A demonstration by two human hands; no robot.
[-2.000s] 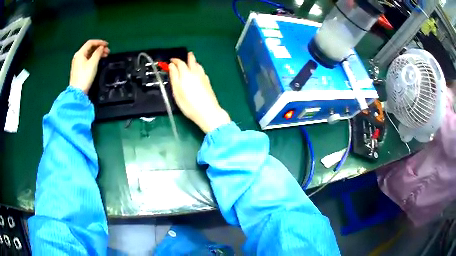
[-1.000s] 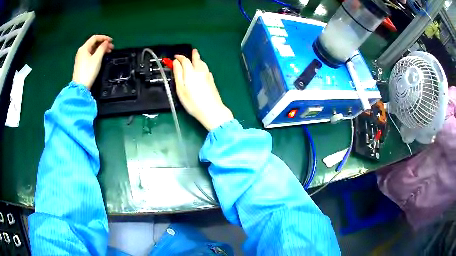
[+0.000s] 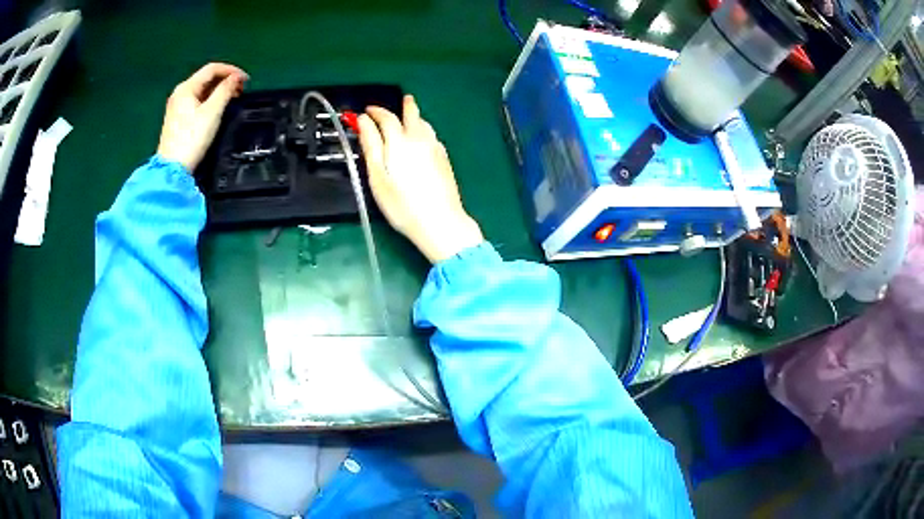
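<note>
The black fixture plate (image 3: 294, 208) lies on the green mat, with a square nest (image 3: 252, 152) at its left and a silver toggle clamp (image 3: 329, 140) with a red grip at its right. A clear air hose (image 3: 368, 228) loops from the clamp towards the table's front edge. My left hand (image 3: 202, 114) rests at the fixture's left edge, thumb and fingers bent, nothing seen in it. My right hand (image 3: 410, 167) lies over the fixture's right end, its fingers at the red grip; whether they close on it is hard to tell. Whether a housing sits in the nest is unclear.
A blue control box (image 3: 608, 132) bearing a clear canister (image 3: 714, 76) stands at the right. Beyond it are a small black fixture (image 3: 755, 279) and a white fan (image 3: 851, 203). A white tray (image 3: 35, 61) is at far left, near a paper strip (image 3: 41, 188). A person's pink sleeve (image 3: 841, 375) shows at right.
The whole view has shifted slightly, so the bench things sit a little further right. Both hands stay at the fixture in nearly the same pose.
</note>
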